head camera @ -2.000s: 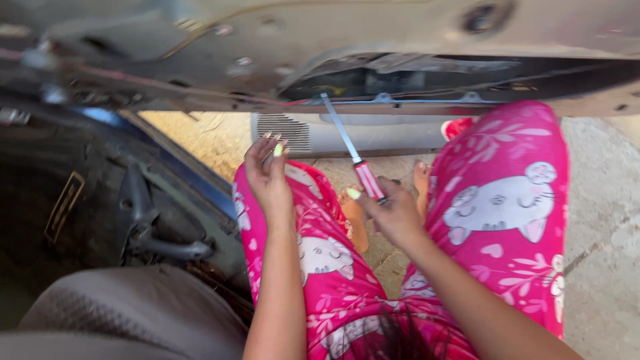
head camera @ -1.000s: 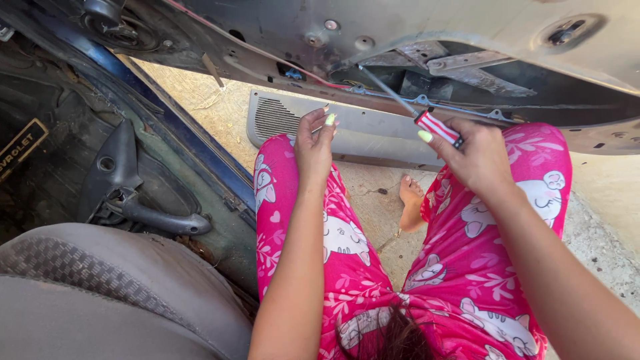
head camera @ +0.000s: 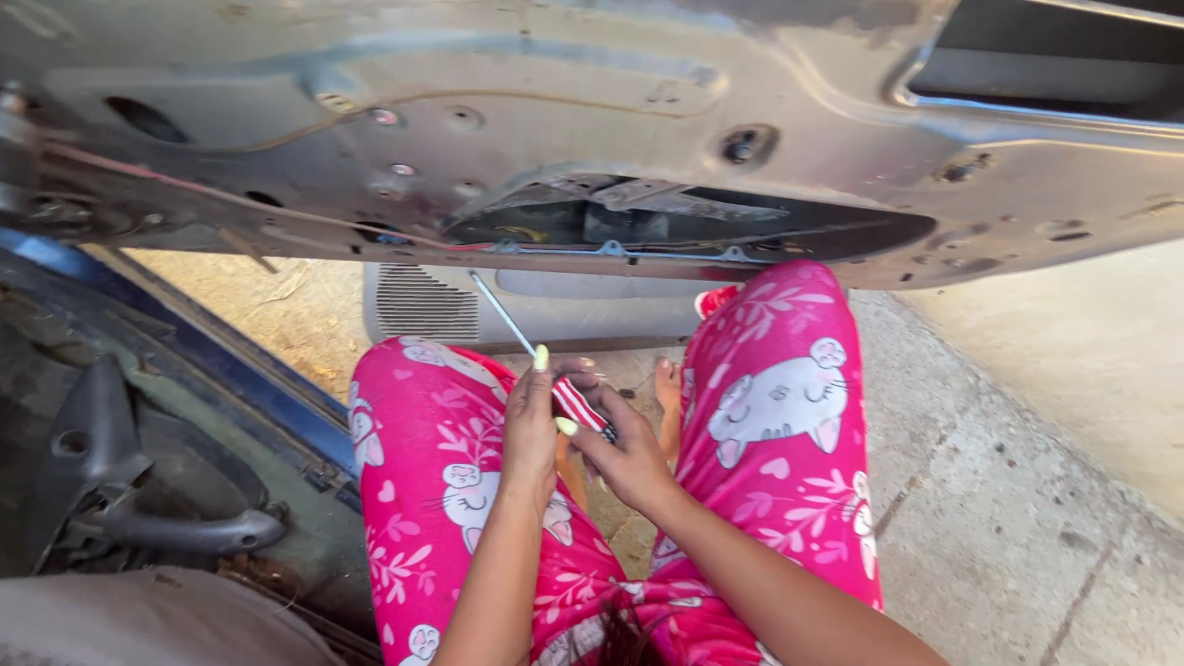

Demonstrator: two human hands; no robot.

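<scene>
Between my knees, my right hand (head camera: 624,449) is closed around the red-and-white striped handle of a screwdriver (head camera: 581,407). Its metal shaft points up and to the left, over a grey door trim panel lying on the ground (head camera: 564,305). My left hand (head camera: 532,430) is against the front of the handle, near the base of the shaft; some of its fingers are hidden, so how firmly it grips cannot be told. Above my knees stretches the bare metal inner side of a car door (head camera: 592,120), with a long opening (head camera: 684,222) that shows metal parts inside.
At the left are the blue door sill (head camera: 185,324), a loose grey plastic handle piece (head camera: 194,532) and the edge of a seat (head camera: 139,620). A thin red cable (head camera: 222,196) runs along the door. Concrete ground (head camera: 980,481) lies at the right.
The screwdriver has moved away from the door opening, where its tip was one second ago, down between my knees. My left hand, apart from the tool before, has come to it.
</scene>
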